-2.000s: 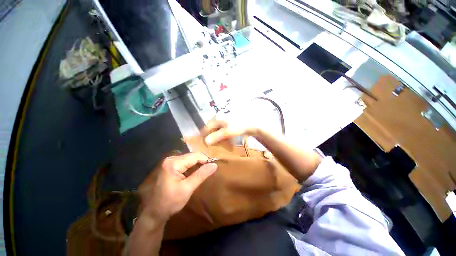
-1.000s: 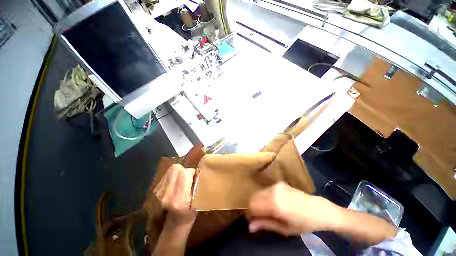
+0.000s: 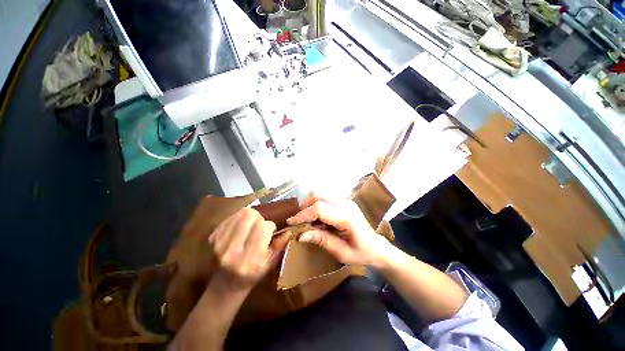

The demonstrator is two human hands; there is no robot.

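Observation:
A tan-brown bag body [image 3: 315,264] lies over my lap, in front of the white sewing machine. My left hand [image 3: 243,243] is closed on the bag's folded edge at its left part. My right hand [image 3: 339,233] pinches the same edge between thumb and fingers, just right of my left hand. The two hands are close together. A pale line runs along the cut edge of the panel below them. A thin handle [image 3: 396,151] stands up from the bag's far side. What lies inside my left fist is hidden.
The white machine bed [image 3: 342,130] is ahead, with a dark screen [image 3: 175,41] at its left. A green mat [image 3: 137,147] with a white cable lies left. Brown bags with handles [image 3: 89,322] are lower left. A flat tan panel [image 3: 534,206] and a clear box [image 3: 480,288] are right.
My right hand has moved up and left from the panel's lower edge to beside my left hand. The panel that was spread out is now folded and tilted. The view has shifted.

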